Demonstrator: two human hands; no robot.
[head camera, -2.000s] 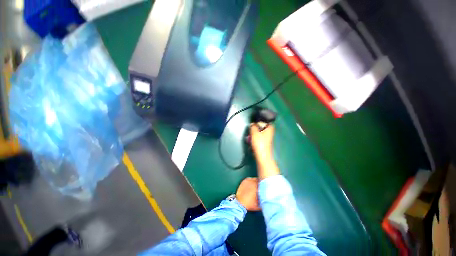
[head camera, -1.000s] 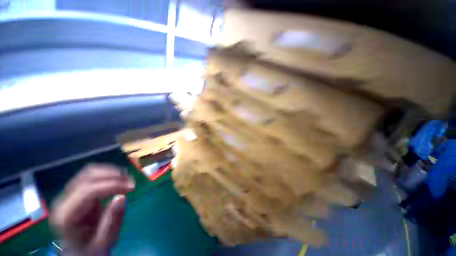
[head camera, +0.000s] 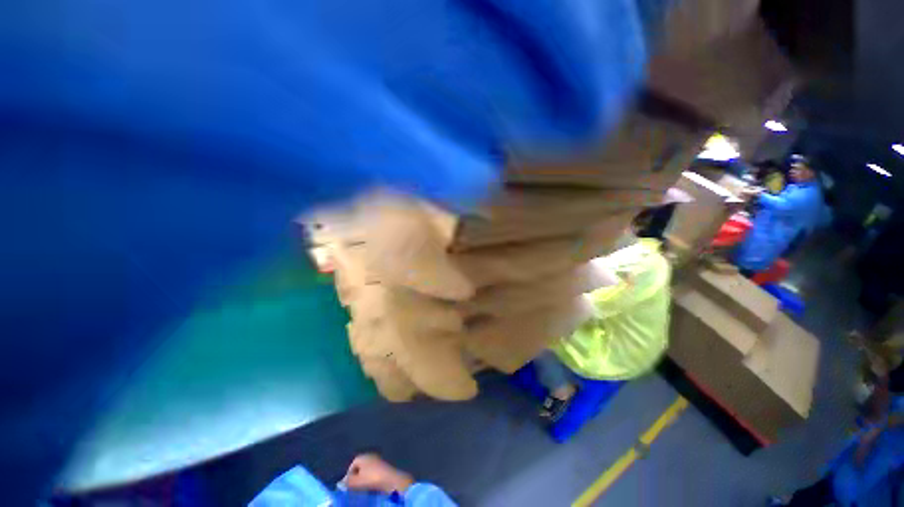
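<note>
A ragged stack of nested brown cardboard boxes (head camera: 525, 248) rises in the centre, blurred, at the edge of the green-topped bench (head camera: 238, 347). A large blurred blue sleeve or smock (head camera: 248, 109) covers the upper left and hides part of the stack and bench. Its hand does not show. A small hand (head camera: 377, 473) is at the bottom edge between light blue sleeves, with its fingers curled. I cannot tell surely whether it is mine or whether it holds anything. No other hand of mine is visible.
A person in a yellow top (head camera: 629, 312) is beyond the stack. Large brown cartons (head camera: 743, 342) stand on the floor at the right. People in blue (head camera: 788, 213) are at the far right and lower right. A yellow line (head camera: 634, 456) crosses the grey floor.
The view has swung from the printer and scanner to the box stack and aisle. The scanner and the blurred hand at lower left are gone; a big blue sleeve or smock now fills the upper left.
</note>
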